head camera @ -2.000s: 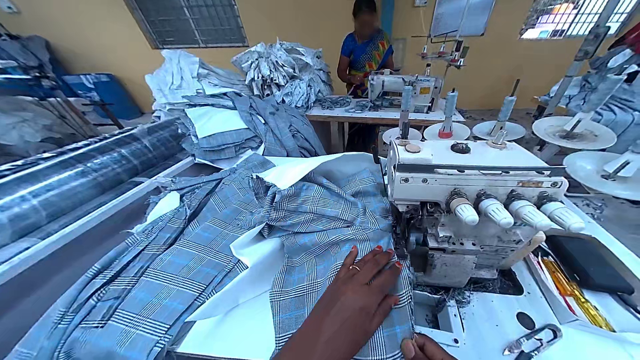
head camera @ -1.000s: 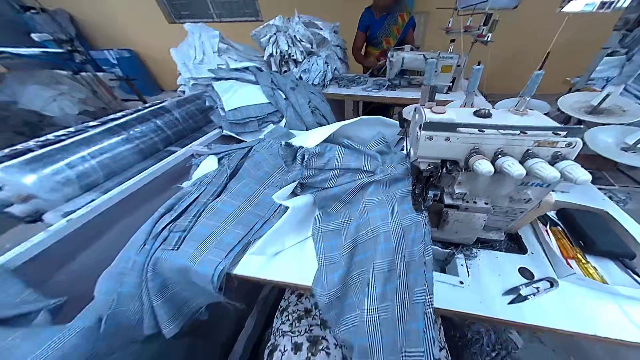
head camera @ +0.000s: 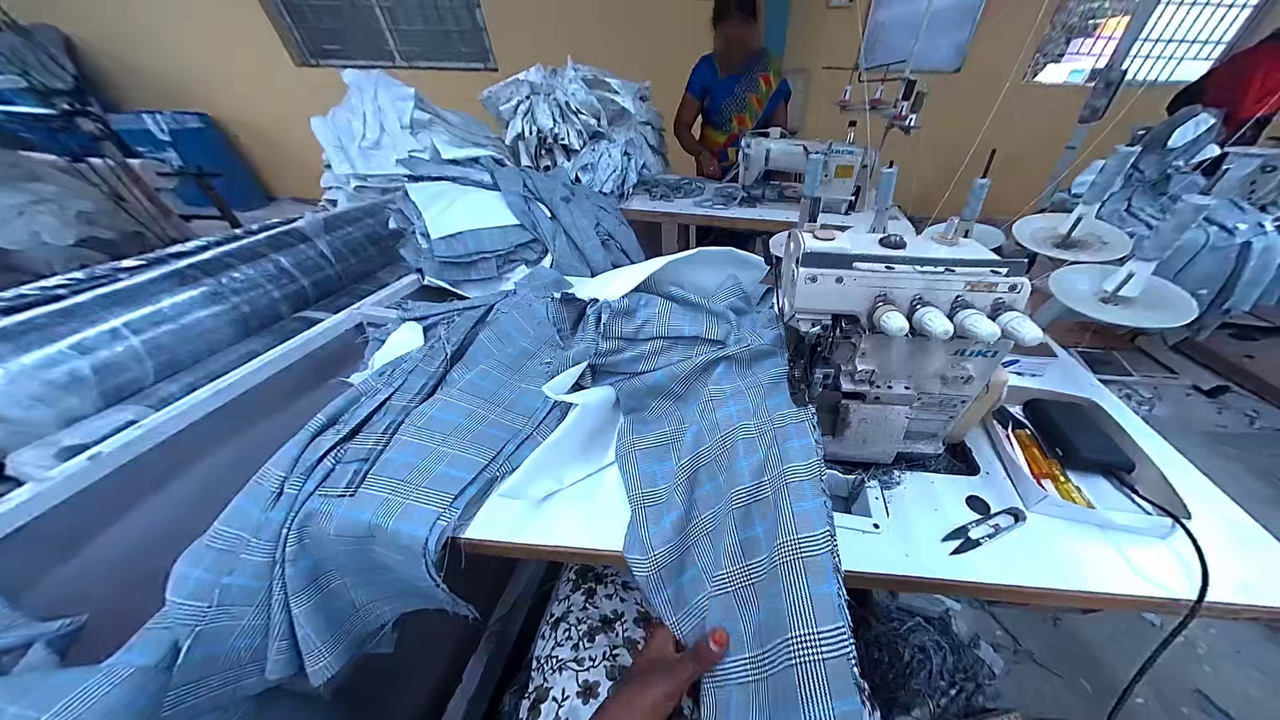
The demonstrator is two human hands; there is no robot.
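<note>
My left hand (head camera: 660, 672) is at the bottom centre, its thumb at the left edge of a grey-blue plaid fabric panel (head camera: 730, 480) that hangs over the table's front edge; the fingers are partly hidden, so its grip is unclear. My right hand is out of view. The panel's right edge runs beside the white Juki overlock sewing machine (head camera: 890, 340). More plaid fabric (head camera: 370, 500) lies bunched to the left and drapes down off the table. White fabric (head camera: 590, 440) shows between the plaid pieces.
Thread snips (head camera: 985, 530) lie right of the machine, near a tray (head camera: 1090, 512) with yellow-handled tools and a black object (head camera: 1078, 436) with a cable. Fabric piles (head camera: 480, 225) stand behind. A plastic-wrapped roll (head camera: 200, 320) lies left. A person (head camera: 735, 100) works at another sewing machine (head camera: 800, 165).
Two seconds ago one hand lay flat on the plaid panel beside the machine and fingertips held its edge. The panel now hangs over the table's front, with my left hand low beside it.
</note>
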